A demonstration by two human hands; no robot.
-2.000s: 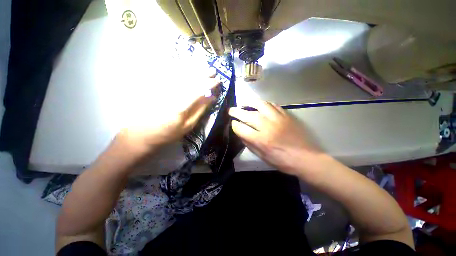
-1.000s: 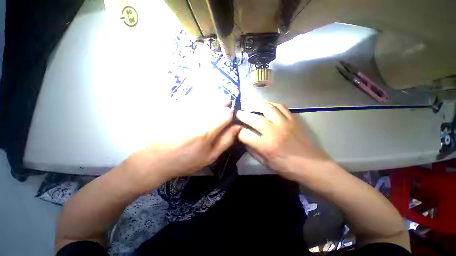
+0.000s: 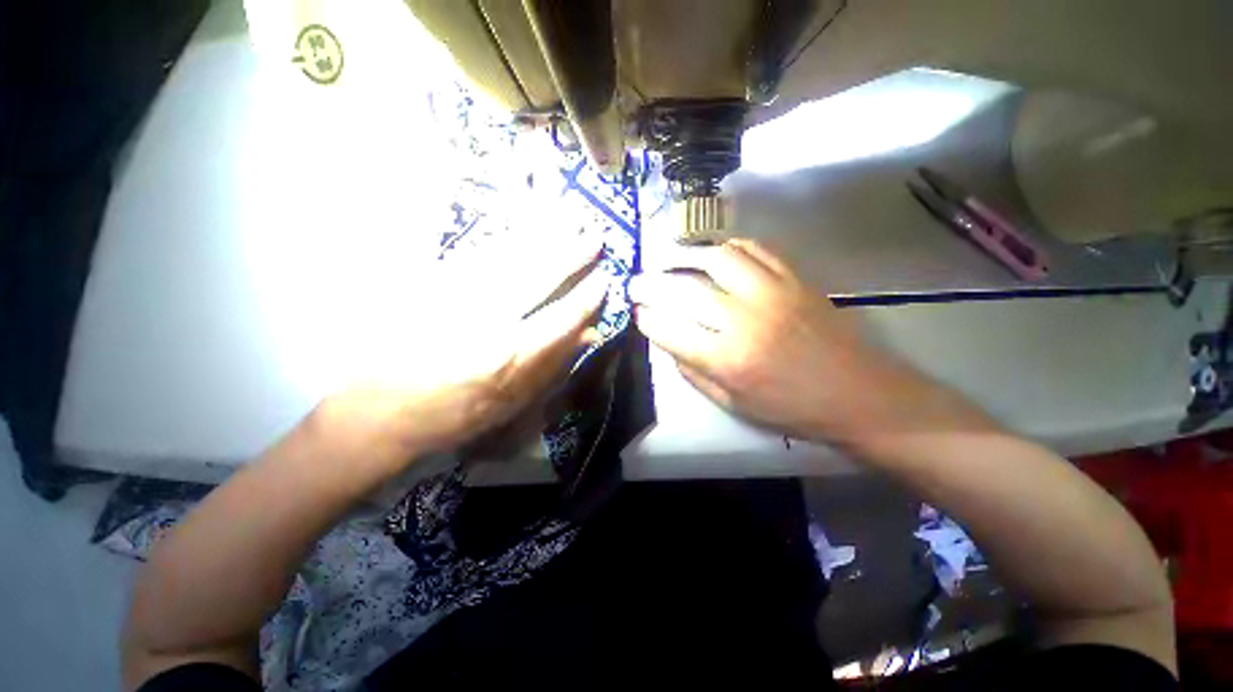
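Note:
The printed fabric piece (image 3: 603,203) lies under the needle area of the sewing machine (image 3: 865,41), washed out by the lamp. The black fabric band (image 3: 625,385) runs along its right edge and down over the table's front edge. My left hand (image 3: 507,358) lies on the printed fabric left of the seam; its fingertips are lost in glare. My right hand (image 3: 751,325) pinches the black band's edge just below the ribbed brass-coloured knob (image 3: 703,218). The presser foot is hard to make out.
Thread snips with pink handles (image 3: 980,227) lie on the machine bed at right. Black garment pieces (image 3: 54,203) lie at far left. Pale printed fabric (image 3: 331,595) hangs below the white table (image 3: 176,325). A red crate (image 3: 1176,527) and fabric scraps (image 3: 947,548) are at lower right.
My hands came together at the seam, then my left hand moved away to the left. My right hand is slightly nearer the knob. More printed fabric shows left of the needle than two seconds ago.

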